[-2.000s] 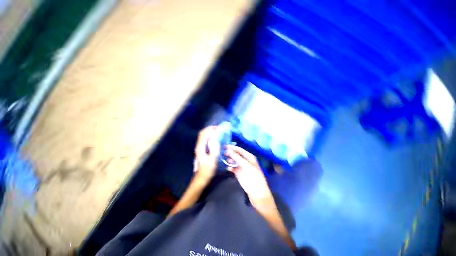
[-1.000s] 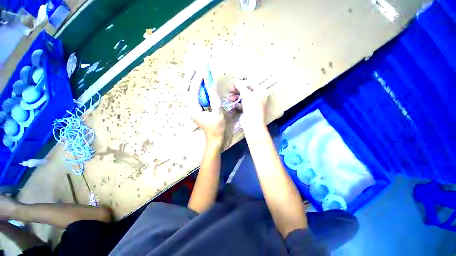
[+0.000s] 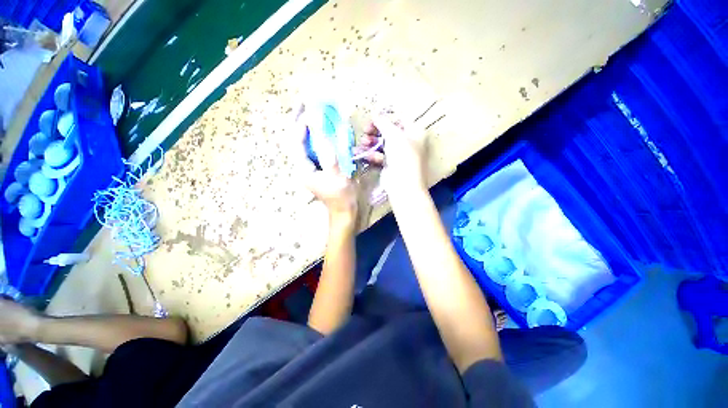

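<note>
A pale blue hat-shaped piece [image 3: 338, 137] is held over the bench, tilted on its edge. My left hand [image 3: 332, 185] grips it from the left and below. My right hand [image 3: 391, 150] is just right of the piece, fingers closed on a thin pale cord [image 3: 369, 150] that runs to the piece's edge. Glare washes out both hands, so the exact finger contact is hard to see.
A tangled cord bundle [image 3: 128, 213] lies on the bench [image 3: 215, 271] at left, near a neighbour's arm [image 3: 88, 331]. A blue bin [image 3: 84, 187] of hat pieces stands beyond. A white-lined blue tote [image 3: 551, 227] with pieces is by my knees. Ribbed blue totes [image 3: 615, 151] stand right.
The view has shifted slightly. The hat piece has turned in my left hand and shows more pale blue surface. My right hand stays beside it, with the cord now stretched between them.
</note>
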